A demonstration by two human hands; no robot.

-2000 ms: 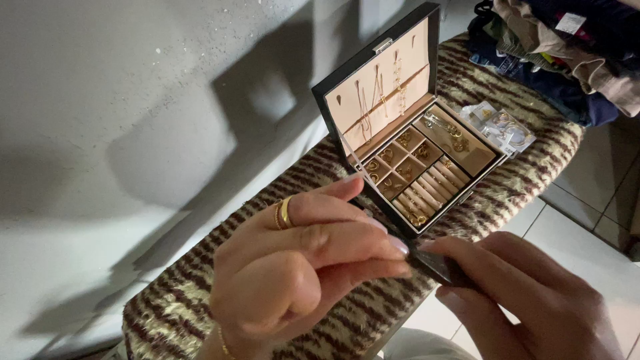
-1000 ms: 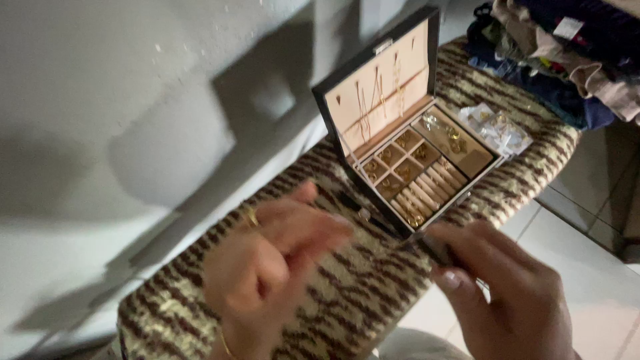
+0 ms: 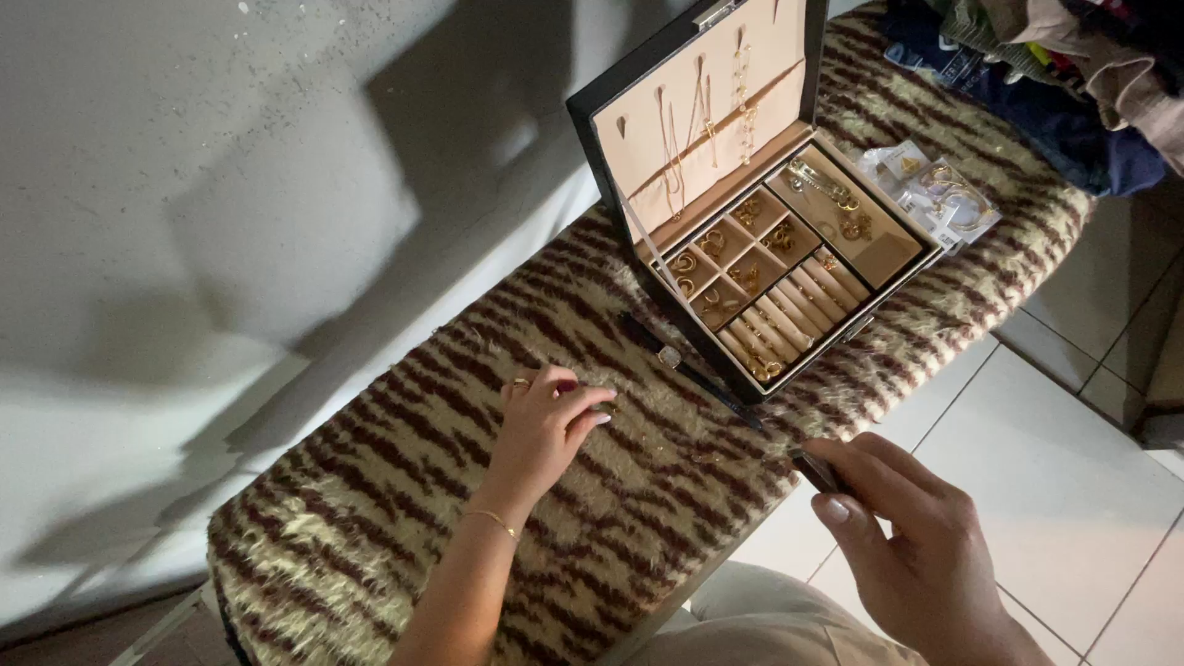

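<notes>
My left hand (image 3: 546, 425), with a ring and a thin gold bracelet, is over the striped plush cover (image 3: 370, 490), its thumb and fingers pinched around something small and mostly hidden. My right hand (image 3: 906, 527) grips a small dark object (image 3: 818, 472) between thumb and fingers, beyond the cover's front edge; its kind is unclear. A wristwatch with a dark strap (image 3: 670, 357) lies between my left hand and the jewelry box (image 3: 721, 356). The box stands open, with necklaces (image 3: 673, 166) hanging in its lid, earrings (image 3: 712, 243) in square compartments and several pieces of jewelry in the ring rolls (image 3: 786, 313).
Small clear plastic packets with jewelry (image 3: 953, 199) lie against the box's far right side. A pile of folded clothes (image 3: 1064, 83) is at the top right. A grey wall (image 3: 231, 231) runs along the left, and a tiled floor (image 3: 1045, 462) shows at the right.
My left hand has moved away from my right hand and down to the plush cover. My right hand still holds the dark object. The watch, partly hidden by my hands earlier, shows fully.
</notes>
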